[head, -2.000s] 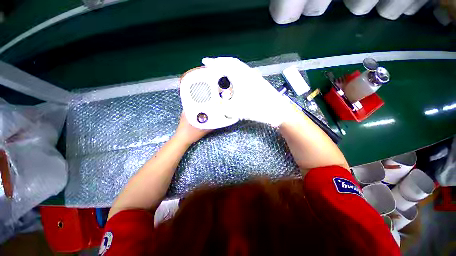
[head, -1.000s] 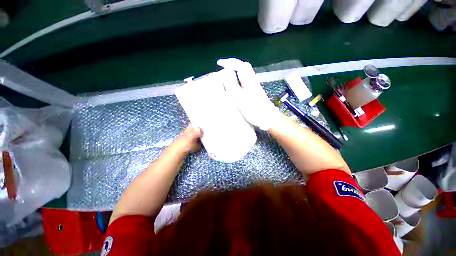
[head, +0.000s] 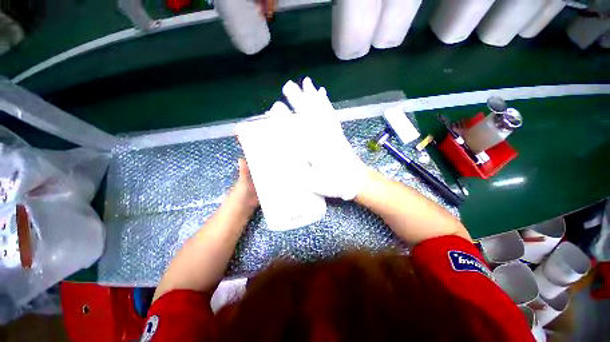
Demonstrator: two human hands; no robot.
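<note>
A white speaker unit (head: 271, 177) lies lengthwise over the bubble wrap mat (head: 167, 177), its plain long side facing up. My bare left hand (head: 247, 184) holds its left side; most of the fingers are hidden under or behind it. My right hand (head: 321, 137), in a white glove, lies on its upper right side with the fingers pointing away from me. Glove and unit are hard to separate, and I cannot tell if a cloth is in the glove.
At right lie a black-handled hammer (head: 421, 167), a small white box (head: 401, 125) and a red tray (head: 498, 160) with a dispenser bottle (head: 483, 137). Bagged units (head: 53, 220) are at left, empty housings (head: 515, 280) low right, white units (head: 356, 27) across the bench.
The unit has turned from its end face with grille and holes to its plain long side. My gloved hand has flattened along it. Another white unit has appeared at the top, beside what looks like a hand.
</note>
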